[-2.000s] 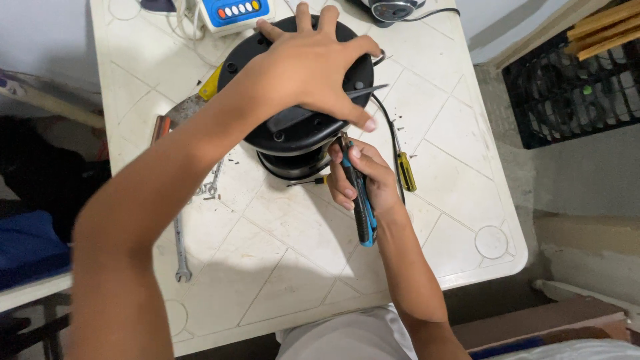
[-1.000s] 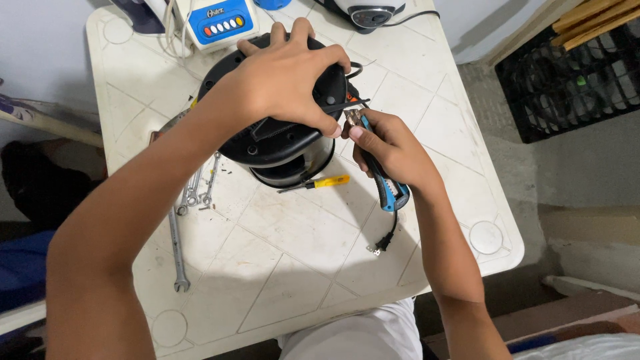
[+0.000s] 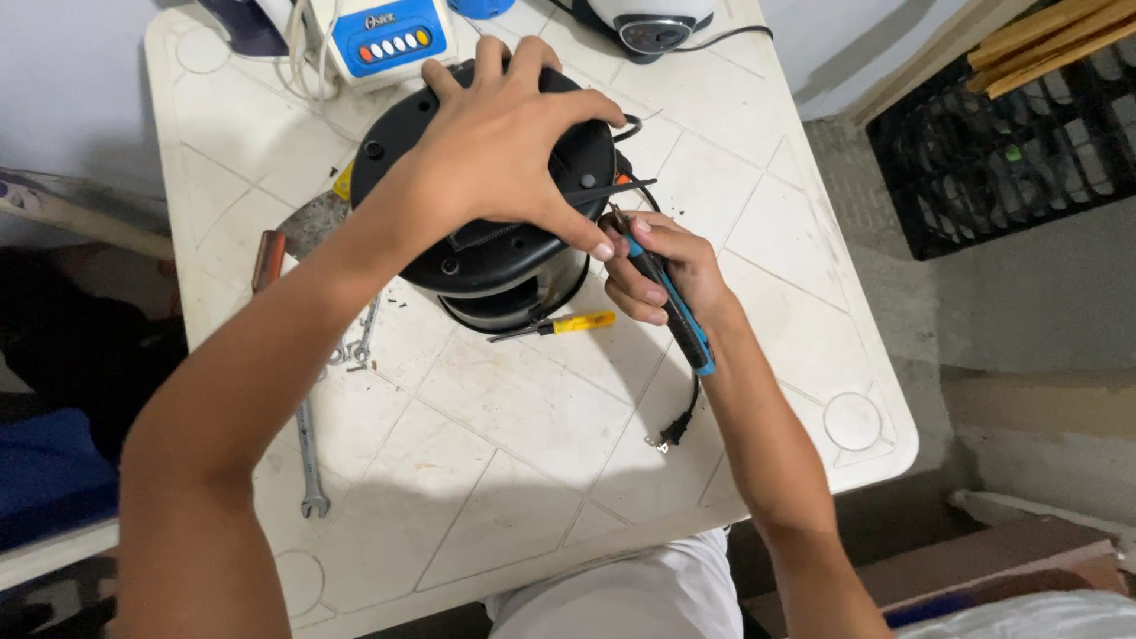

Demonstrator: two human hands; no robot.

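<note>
My left hand [image 3: 506, 151] lies spread over the black round base of an appliance [image 3: 479, 262], fingers over its far rim, thumb at its right edge. A thin dark strip [image 3: 608, 191] sticks out past that edge, by my thumb. My right hand [image 3: 674, 266] grips blue-and-black handled pliers [image 3: 670, 306], their jaws beside the base's right edge; what they touch is unclear. Below the base is the shiny metal body [image 3: 519, 306]. A yellow-handled screwdriver [image 3: 581, 322] lies at its near side. A black power cord ends in a plug [image 3: 674, 432] on the table.
The white plastic table [image 3: 532, 417] also holds an open-end wrench [image 3: 311, 461], smaller wrenches [image 3: 362, 346], a scraper-like blade [image 3: 315, 222], a red-brown handle [image 3: 269, 259] and small screws. Behind stand a blue-and-white Oster blender base [image 3: 386, 40], a clothes iron [image 3: 253, 22] and a white appliance [image 3: 657, 27].
The pliers have moved from the base's near right side to its right edge since the first frame. The plug now shows beside my right wrist, and the yellow screwdriver lies fully in view.
</note>
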